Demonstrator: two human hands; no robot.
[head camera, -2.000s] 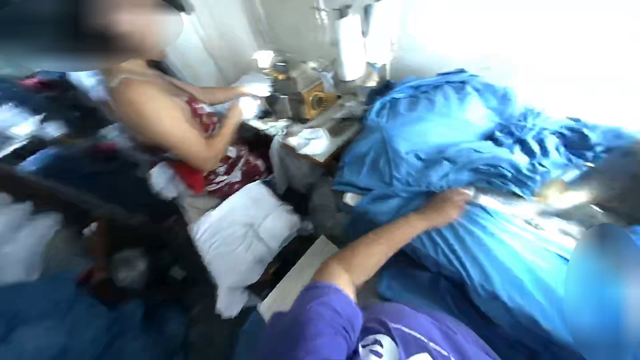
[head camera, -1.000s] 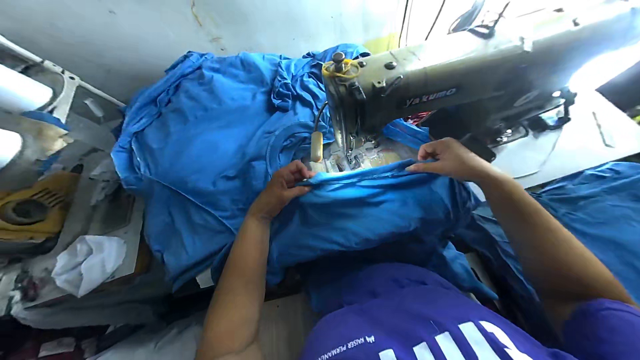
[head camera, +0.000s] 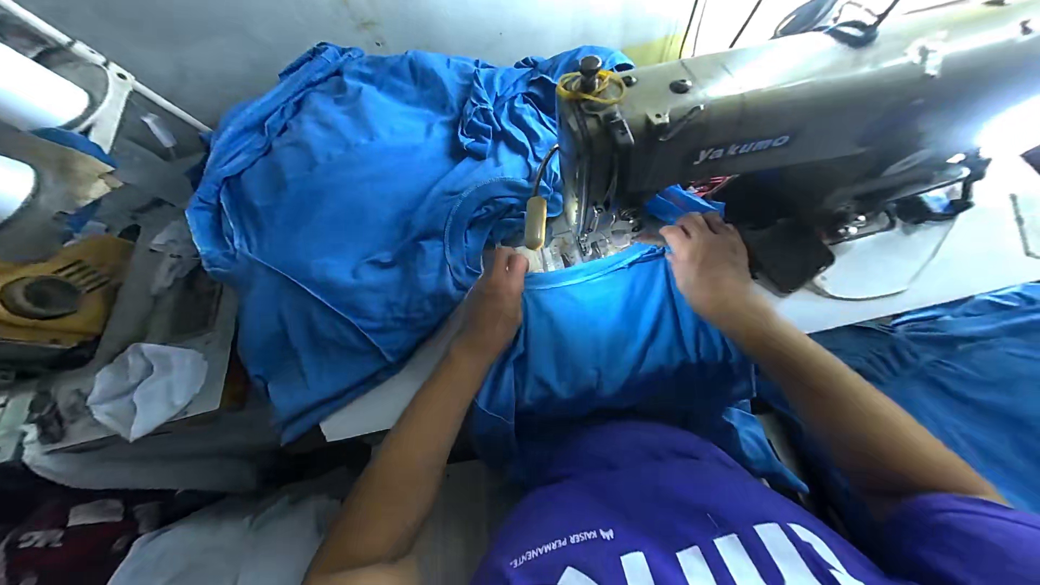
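Note:
A blue knit garment hangs over the table's front edge, its curved neckline band stretched just in front of the needle area of a Yakumo sewing machine. My left hand pinches the band's left end, close to the presser foot. At the other end, my right hand grips the same garment beneath the machine arm, fingers bent over the cloth. Left of the needle lies a heap of blue garments, one neckline curving beside my left hand. The needle tip is too small to make out.
A small wooden-coloured piece hangs on a wire beside the needle bar. At left stand a yellow machine part, a crumpled white cloth and white thread cones. More blue fabric lies at right.
The view has swung from a neighbouring worker to this sewing machine. Since one second ago, my right hand has shifted from the garment's top edge to nearer the machine bed, under the arm.

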